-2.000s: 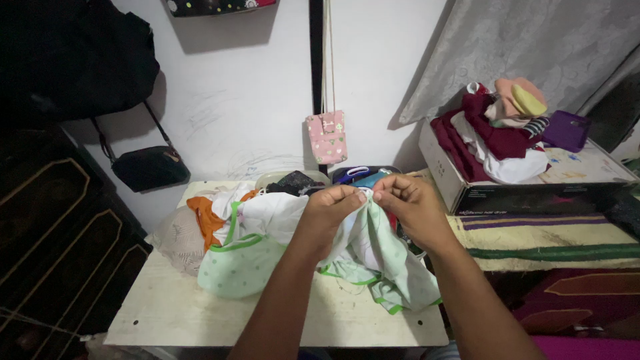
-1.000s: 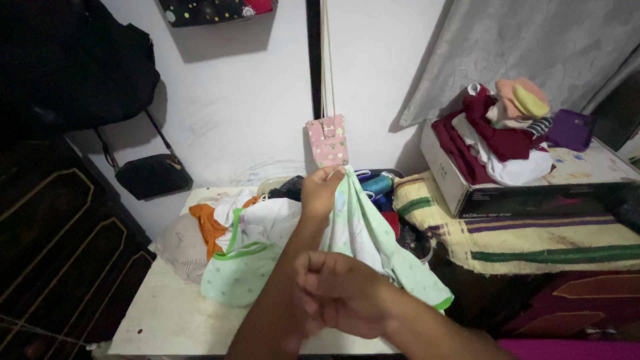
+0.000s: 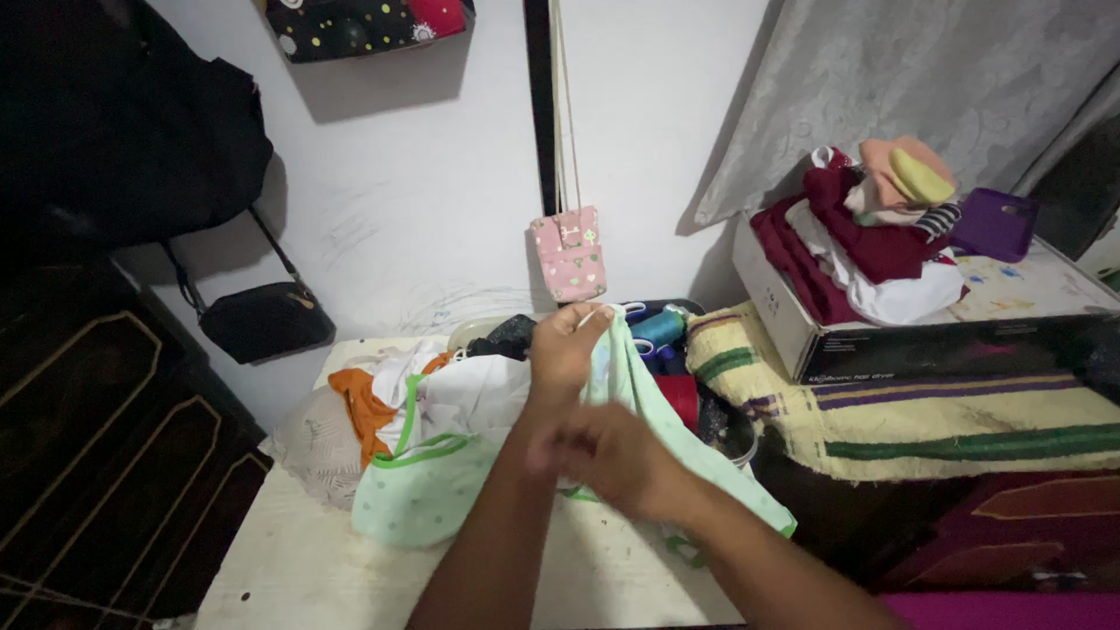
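Note:
My left hand (image 3: 567,350) pinches the top of a light green cloth with green trim (image 3: 674,429), which hangs down in folds to the right. Nearer to me, my right hand (image 3: 612,459) is blurred, its fingers curled in front of my left forearm; whether it holds a thin thing cannot be told. On the table, left of my left forearm, lies a pale green dotted cloth piece with green edging (image 3: 424,494). White cloth (image 3: 477,394) and an orange cloth (image 3: 360,416) lie behind it. Beyond the held cloth are a teal thread spool (image 3: 658,325) and a red spool (image 3: 678,398).
A pale wooden table (image 3: 289,542) stands against the wall. At right, a box (image 3: 927,341) bears folded clothes (image 3: 866,236) and a purple phone case (image 3: 996,225), beside a striped woven mat (image 3: 945,429). A pink pouch (image 3: 570,255) and a black bag (image 3: 267,321) hang at the wall.
Two seconds ago both hands were together at the cloth's top edge. My right hand has since come away from it toward me, while my left hand keeps hold of the cloth.

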